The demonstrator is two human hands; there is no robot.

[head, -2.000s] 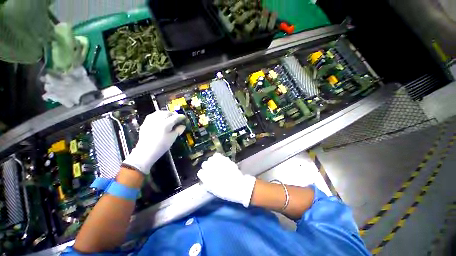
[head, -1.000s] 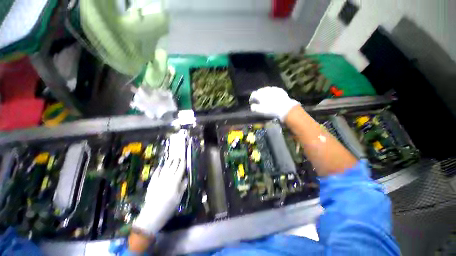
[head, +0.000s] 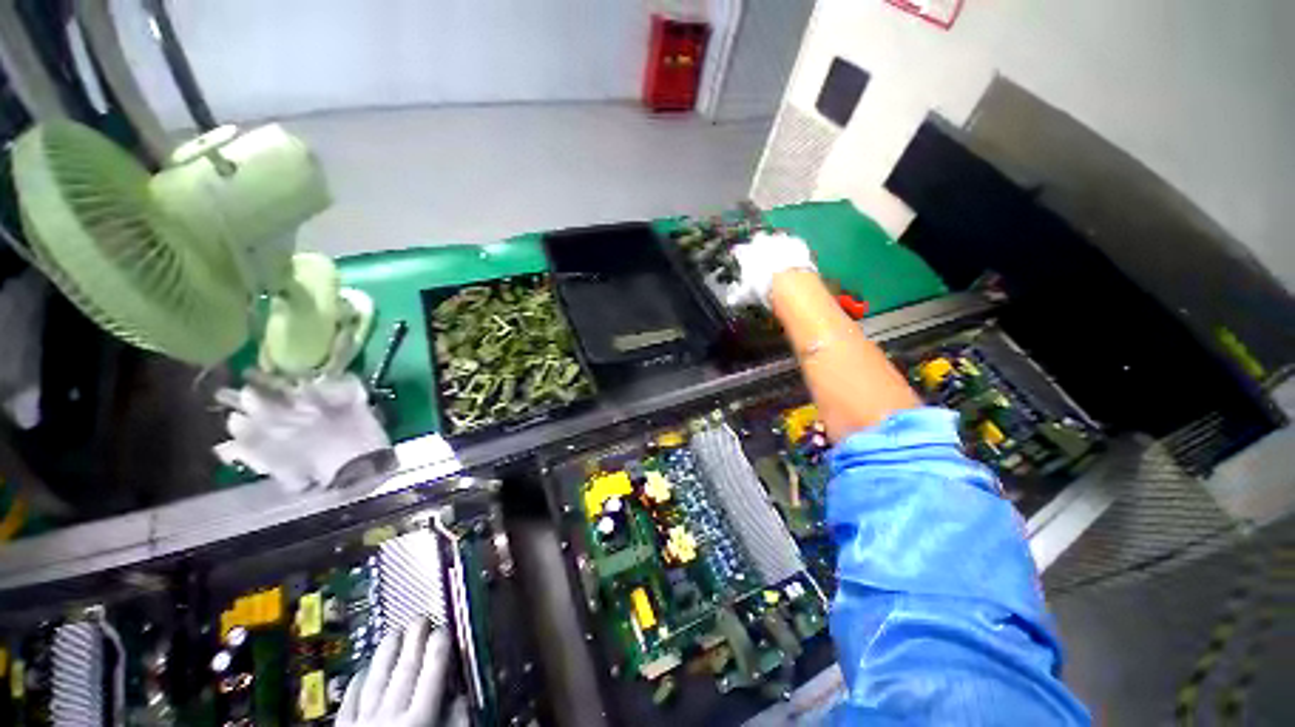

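My right hand, in a white glove, is at the right parts bin of olive-green pieces. Its fingers are small and partly hidden, so I cannot tell if it holds anything. My left hand, gloved, lies over the lower part of the silver ribbed heat sink on the left circuit board, cut off by the bottom edge. Its fingers point forward, side by side, and nothing shows in them. The middle circuit board sits in its black carrier, with its own heat sink and olive pieces at its lower edge.
Behind the metal rail are a bin full of olive pieces, a nearly empty black bin, spare gloves, a dark pen-like tool and a pale-green fan. An orange-red handle lies right of the bins.
My right hand has moved from over the middle board, past the rail, to the right bin. My left hand has shifted onto the left board's heat sink. The view has tilted up and turned.
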